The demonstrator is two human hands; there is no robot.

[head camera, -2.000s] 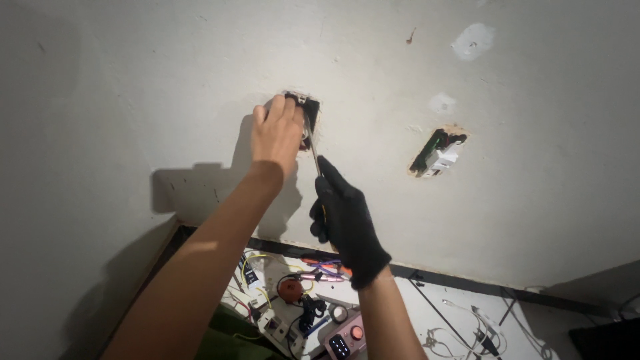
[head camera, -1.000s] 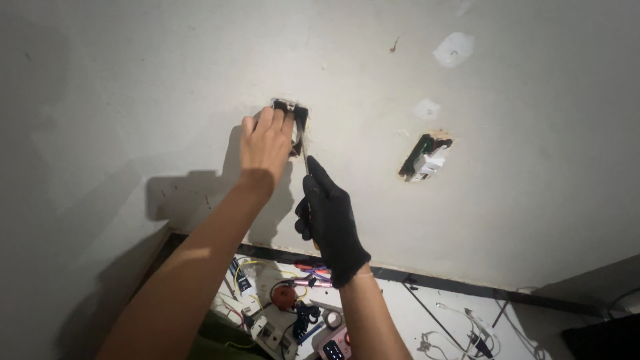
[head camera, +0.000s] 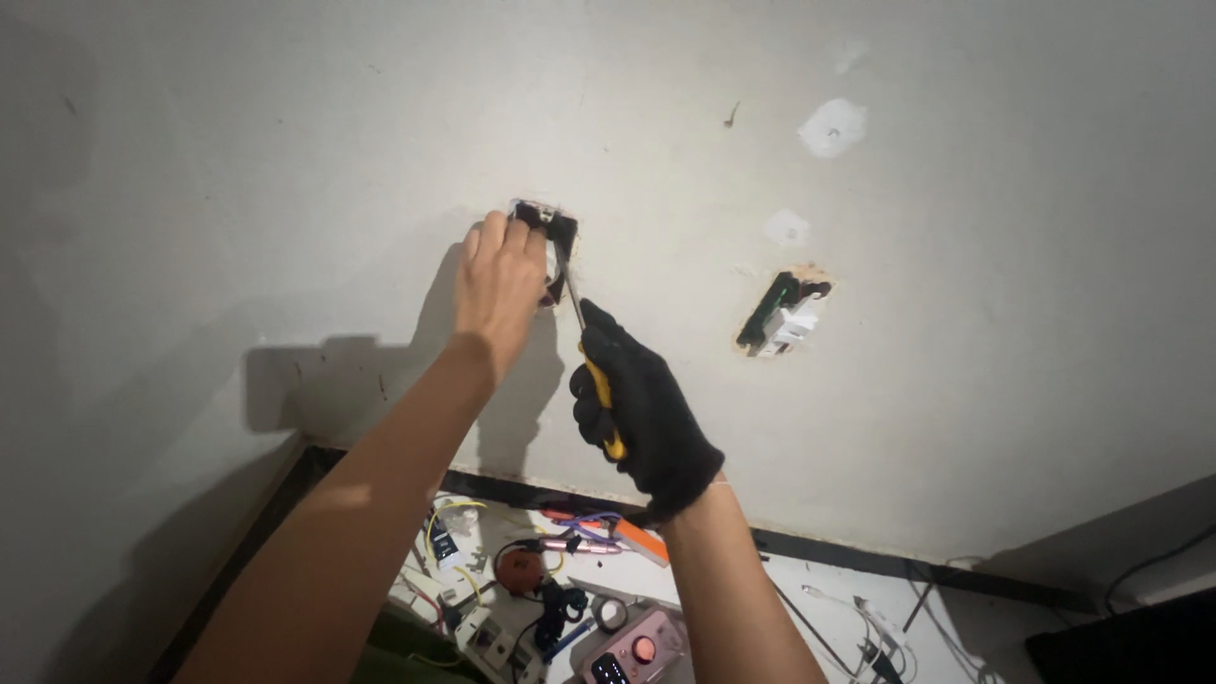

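My bare left hand (head camera: 503, 280) has its fingers at a recessed wall box (head camera: 560, 231) and on a white electrical fitting (head camera: 552, 262) partly inside it; the fingertips and much of the fitting are hidden. In a black glove, my right hand (head camera: 632, 408) grips a screwdriver (head camera: 598, 377) with a yellow handle. Its metal shaft points up to the right side of the box; the tip cannot be made out. To the right, a second wall opening (head camera: 768, 309) holds a white electrical module (head camera: 791, 325), tilted.
Below the wall is a white surface (head camera: 817, 646) with loose wires, an orange round object (head camera: 520, 568), a roll of tape (head camera: 609, 614), a pink device with a display (head camera: 638, 651) and white socket parts (head camera: 486, 638). White cables (head camera: 860, 617) lie at the right. Filler patches (head camera: 833, 128) mark the wall.
My left hand stays at the wall box. The right hand still grips the screwdriver, and its yellow handle shows more plainly than one second ago.
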